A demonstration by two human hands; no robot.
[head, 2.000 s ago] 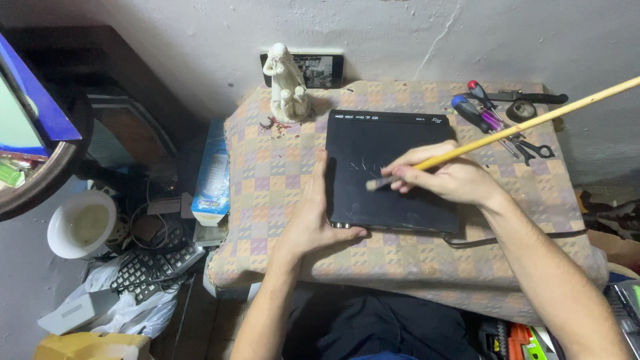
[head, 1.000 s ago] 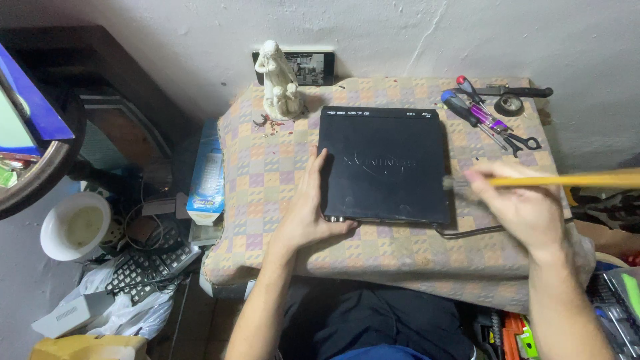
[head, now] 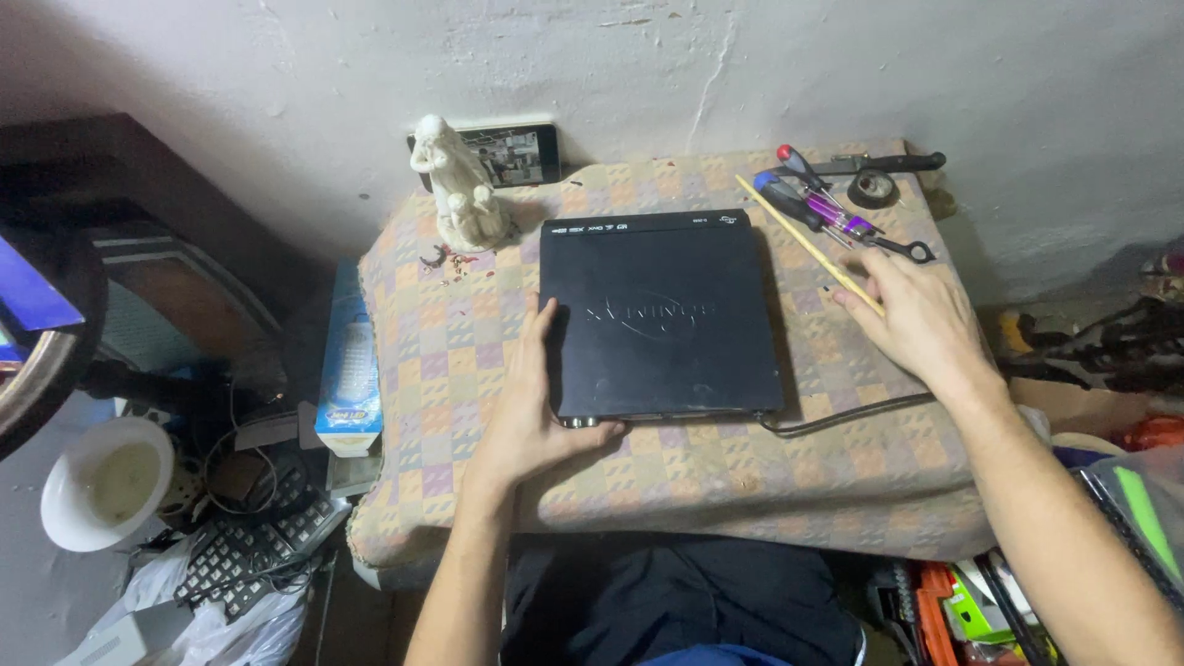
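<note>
A black DVD player (head: 666, 324) lies flat on the patterned cloth, its cable leaving the near right corner. My left hand (head: 541, 398) grips its left side and near left corner, the thumb along the near edge. To the right of the player, my right hand (head: 902, 310) is at the lower end of a thin wooden stick (head: 805, 240), which points up and left. Whether the fingers still grip the stick cannot be told. Beyond that hand lie a blue-handled screwdriver (head: 786, 199), a red-tipped screwdriver (head: 803, 166), a purple tool (head: 837, 215) and a black wrench (head: 902, 248).
A white figurine (head: 458, 190) stands before a phone (head: 523, 155) leaning on the wall. A roll of black tape (head: 872, 189) touches a black-handled knife (head: 888, 164). Left of the table are a blue box (head: 351, 370), a white bucket (head: 106, 486) and a keyboard (head: 250, 546).
My right hand has moved from over the player to the cloth on its right, and the stick has swung from pointing right to pointing up and left. My left hand stays at the player.
</note>
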